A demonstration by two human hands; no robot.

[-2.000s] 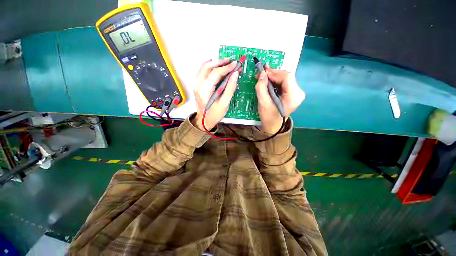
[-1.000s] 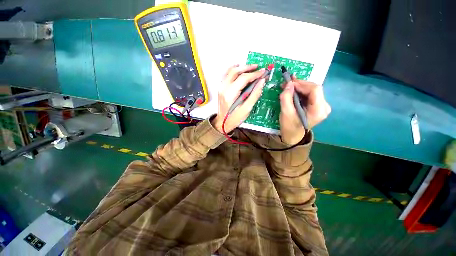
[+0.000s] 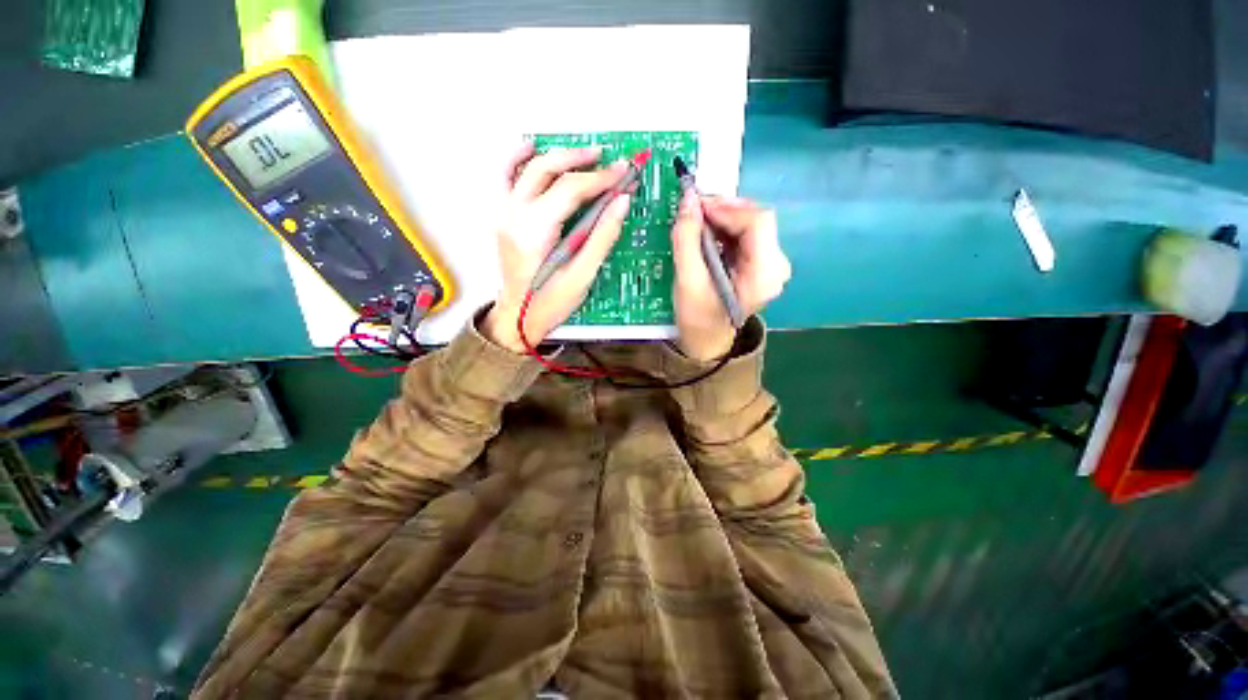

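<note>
A green printed circuit board (image 3: pixel 641 246) lies on a white sheet (image 3: pixel 465 123). My left hand (image 3: pixel 559 239) holds the red test probe (image 3: pixel 582 235), its red tip at the upper middle of the board. My right hand (image 3: pixel 728 260) holds the black test probe (image 3: pixel 716 260), its black tip at the upper right of the board. Whether the tips touch is too small to tell. The yellow-rimmed digital multimeter (image 3: pixel 329 198) lies tilted at the left and its screen shows "OL". Red and black leads loop below it.
A yellow-green strip (image 3: pixel 283 34) runs beyond the meter. Another green board (image 3: pixel 93 34) lies at the far left. At the right are a large dark sheet (image 3: pixel 1027 69), a small white stick (image 3: pixel 1033 230) and a pale round container (image 3: pixel 1188 274) on the teal bench.
The view has shifted and turned. The screen read digits about 0.81 one second ago and now reads "OL". Both hands keep their probes over the board's upper part.
</note>
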